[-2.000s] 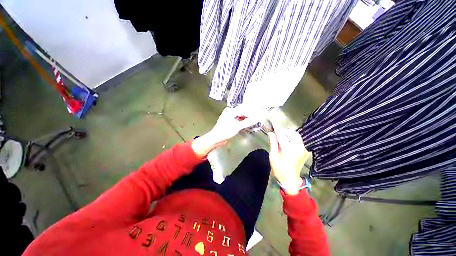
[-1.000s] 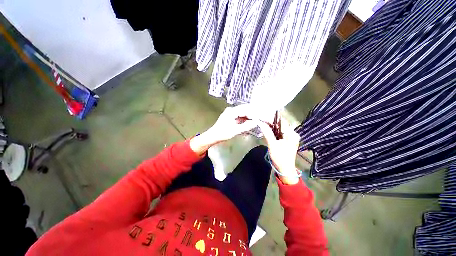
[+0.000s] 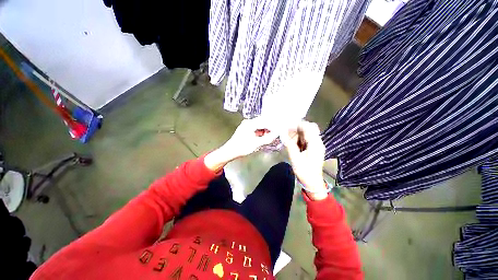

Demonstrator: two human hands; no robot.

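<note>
A light striped garment (image 3: 273,60) hangs at top centre, its lower part washed out to white. My left hand (image 3: 248,139) pinches its bottom edge, and a small bunched bit of cloth (image 3: 273,145) shows below the fingers. My right hand (image 3: 307,156) is just to the right at the same edge, fingers curled around a small dark reddish thing (image 3: 301,139), possibly thread snips, mostly hidden in the palm. Glare hides the fingertips and any threads.
Dark striped garments (image 3: 426,104) hang close on the right, above a metal rack leg (image 3: 374,219). Black garments (image 3: 169,30) hang upper left. A white panel (image 3: 82,49), an orange handle (image 3: 27,79) and a blue and red cleaning tool (image 3: 84,124) are at left.
The right hand has turned and closed more around the dark reddish thing, which showed longer a second ago. The left hand keeps its pinch. The view has shifted slightly.
</note>
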